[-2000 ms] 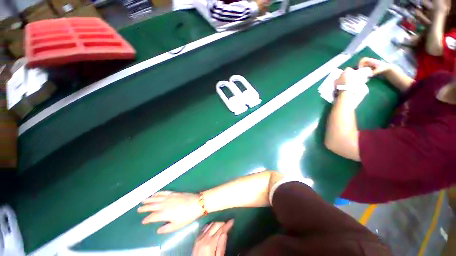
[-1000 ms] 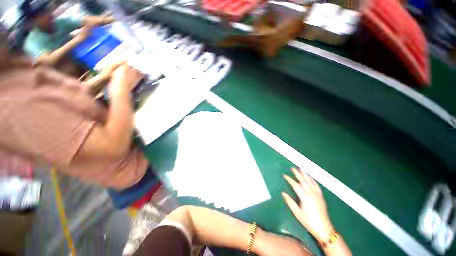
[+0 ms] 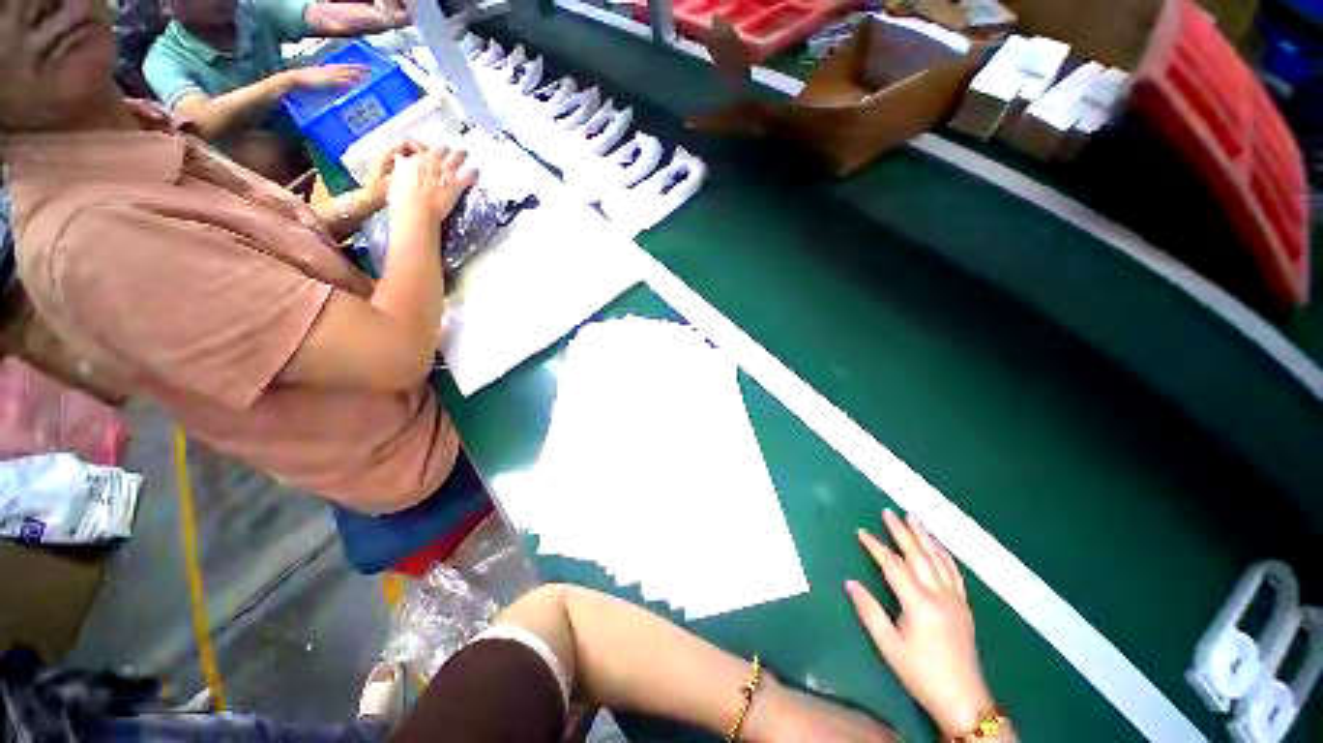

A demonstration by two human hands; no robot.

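A fanned stack of thin white sheets (image 3: 668, 465) lies flat on the green bench in front of me. My right hand (image 3: 921, 610) is open and empty, fingers spread over the bench to the right of the sheets. My left forearm reaches across below the sheets; my left hand (image 3: 834, 720) is mostly cut off by the bottom edge, so its fingers are hidden. Two white loop-shaped units (image 3: 1255, 653) lie side by side on the belt at the lower right, touching neither hand.
A worker's hands (image 3: 424, 182) hold a clear plastic bag over a white board (image 3: 544, 283) at the left. Wrapped white units (image 3: 624, 153) line the belt beyond. A blue bin (image 3: 351, 109), open carton (image 3: 885, 87), small white boxes (image 3: 1037, 95) and red tray (image 3: 1226, 138) stand farther off.
The view has swung left since the first frame, bringing the sheets and the left-hand worker into view. Since the second frame, my right hand appears slightly lower, still open.
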